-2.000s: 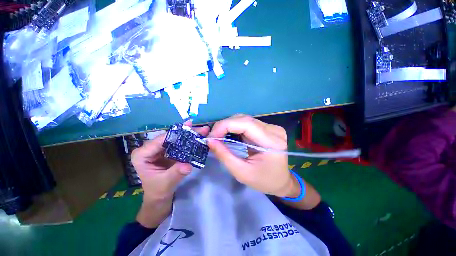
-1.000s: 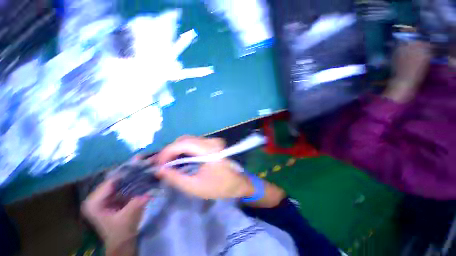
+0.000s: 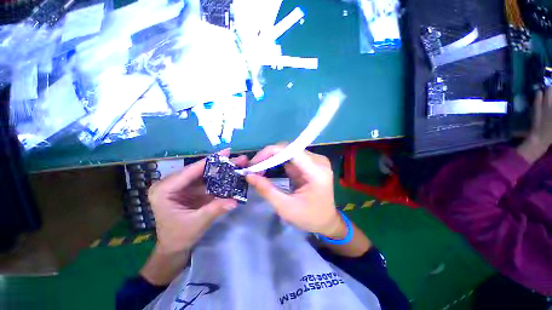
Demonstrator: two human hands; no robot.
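Observation:
A dark circuit board dotted with small parts is held above my lap, just off the bench's front edge. My left hand grips it by its left and lower edges. My right hand pinches a white flat ribbon cable at the board's right edge; the cable's far part rises to the upper right over the green mat. Whether the cable end sits in the connector cannot be told, as my fingers cover it.
Overexposed ribbon cables and clear plastic bags cover the bench at left. A black tray at right holds boards with white cables. A person's purple sleeve is at right. A red stool stands under the bench.
The cable's free part has swung from pointing right to pointing up and right over the bench. The view swung aside and came back; both hands keep hold of board and cable.

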